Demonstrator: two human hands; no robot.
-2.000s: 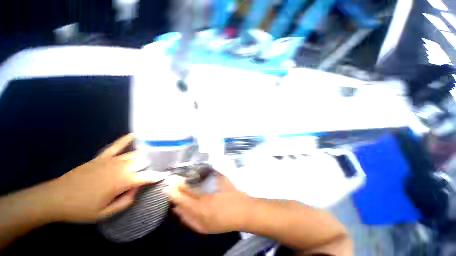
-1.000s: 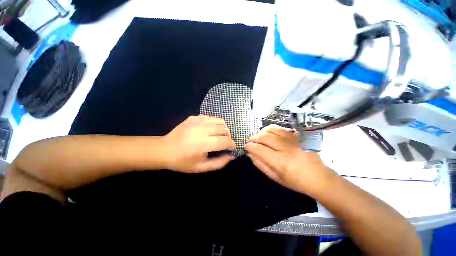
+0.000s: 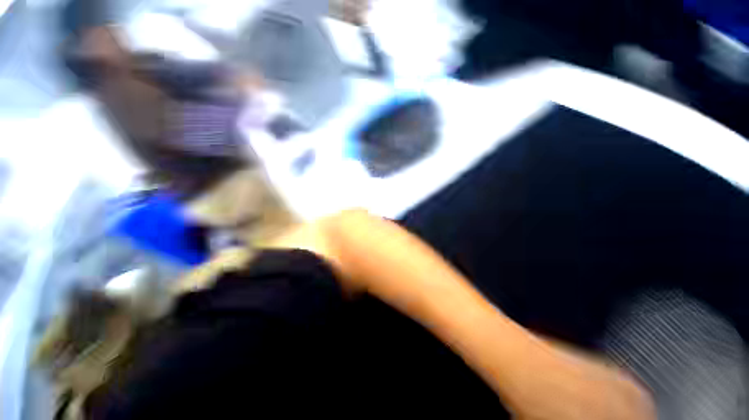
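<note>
The frame is strongly blurred. A large black garment panel [image 3: 567,221] lies on the white table. A grey checked oval patch [image 3: 677,353] lies on it at the lower right, partly cut off by the frame edge. My left hand [image 3: 608,398] is at the bottom edge, beside the patch's left side; its fingers are cut off or too blurred to make out. My right hand is out of the picture, and so is the sewing machine.
A round dark patch stack [image 3: 400,135] lies on blue at the table's far left part. Another person [image 3: 201,123] is at the upper left. A blue object [image 3: 160,230] and tan bundles [image 3: 70,361] are at the left. The white table edge [image 3: 657,107] curves behind the panel.
The view has swung far to the left. The patch and my left hand now show at the lower right; my right hand and the machine have left the picture.
</note>
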